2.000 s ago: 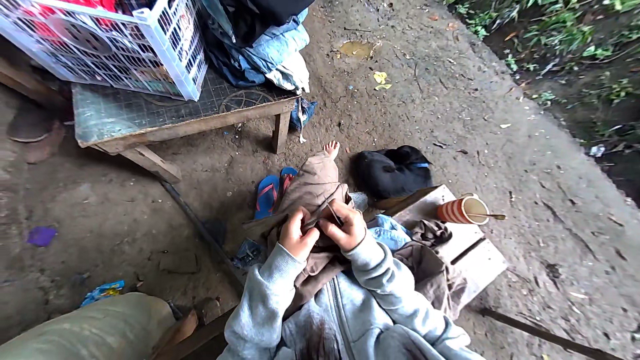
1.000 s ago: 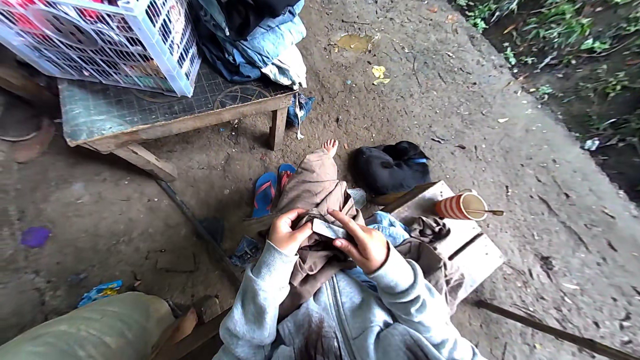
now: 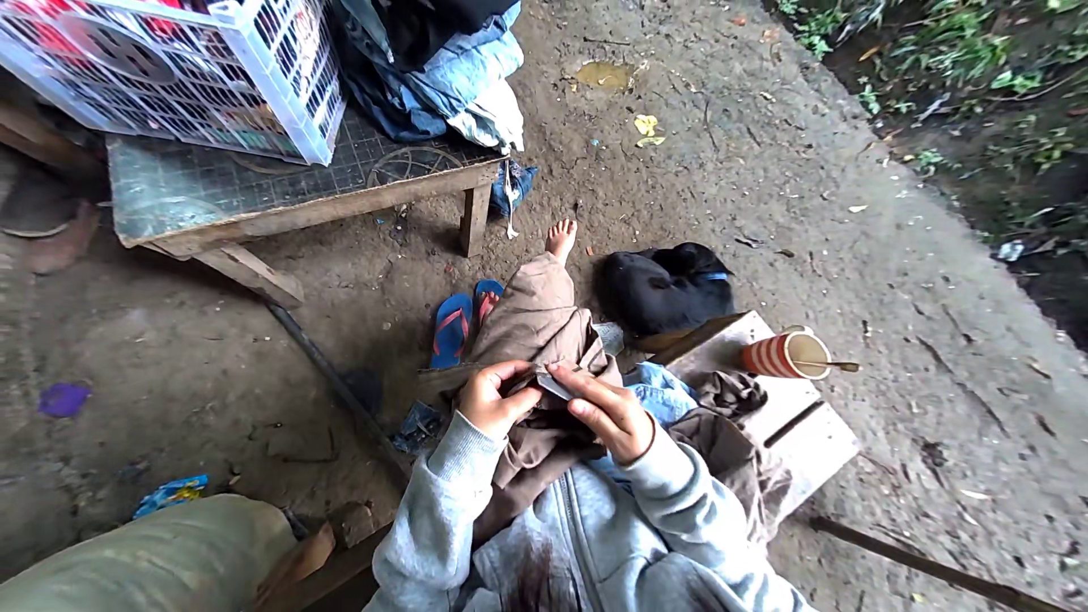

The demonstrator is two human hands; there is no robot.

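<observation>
Brown cloth [image 3: 531, 310] lies over my lap and leg and runs up to my hands. My left hand [image 3: 495, 399] pinches something at the cloth between thumb and fingers; what exactly is hidden. My right hand [image 3: 608, 412] holds a small flat grey piece [image 3: 555, 384], perhaps a blade, between its fingers, its tip close to my left fingertips. Light blue denim [image 3: 661, 393] and more crumpled brown cloth [image 3: 731, 425] lie to the right of my right hand, partly on a wooden bench.
A striped mug [image 3: 773, 354] with a spoon stands on the wooden bench [image 3: 820, 442]. A black dog [image 3: 654, 289] lies curled beyond it. Blue flip-flops [image 3: 452, 330] are on the dirt ground. A low table [image 3: 255, 191] holds a plastic crate [image 3: 280, 85] and clothes [image 3: 459, 72]. Another person's leg [image 3: 170, 552] is at lower left.
Two seconds ago my hands were close together at the cloth. A second ago the flat grey piece showed between them; now my right hand has it tilted, with its fingers nearer my left fingertips.
</observation>
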